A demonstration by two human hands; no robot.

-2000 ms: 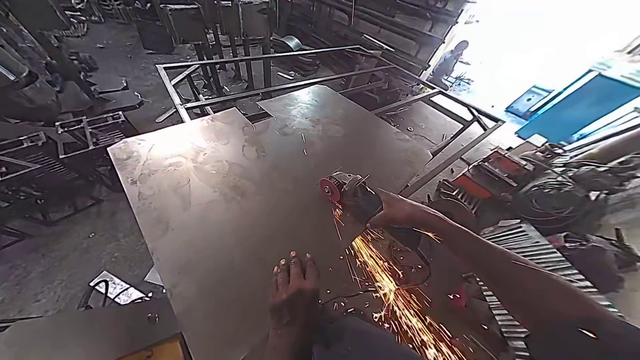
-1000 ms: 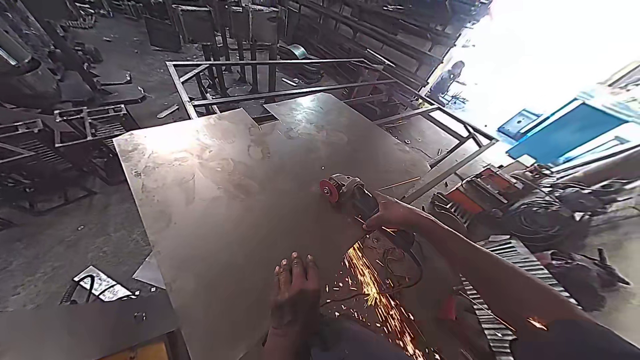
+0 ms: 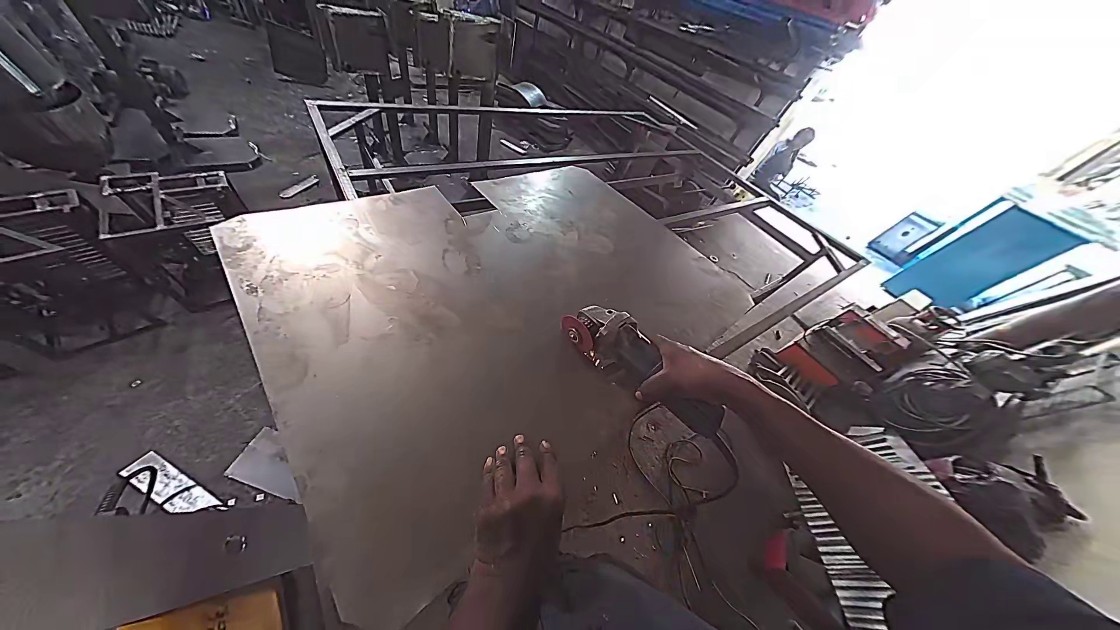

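Observation:
My right hand (image 3: 691,372) grips the dark body of an angle grinder (image 3: 623,346), its red disc (image 3: 577,335) standing on edge at the middle of a large metal sheet (image 3: 394,350). A small orange glow shows under the disc; whether the disc touches the sheet cannot be told. My left hand (image 3: 521,503) lies palm down near the sheet's lower edge, fingers a little apart, holding nothing. The grinder's power cord (image 3: 634,516) loops below the tool. A notch cuts into the far edge of the sheet.
Beyond the sheet stands a welded metal frame (image 3: 525,164). To the right lie a red machine (image 3: 805,363), coiled cables (image 3: 932,398) and a corrugated metal sheet (image 3: 844,542). Metal offcuts (image 3: 171,481) lie at lower left. A person (image 3: 787,157) is far off by the bright opening.
The long stream of sparks from the grinder has dropped to a small glow at the disc. My left hand remains flat on the sheet.

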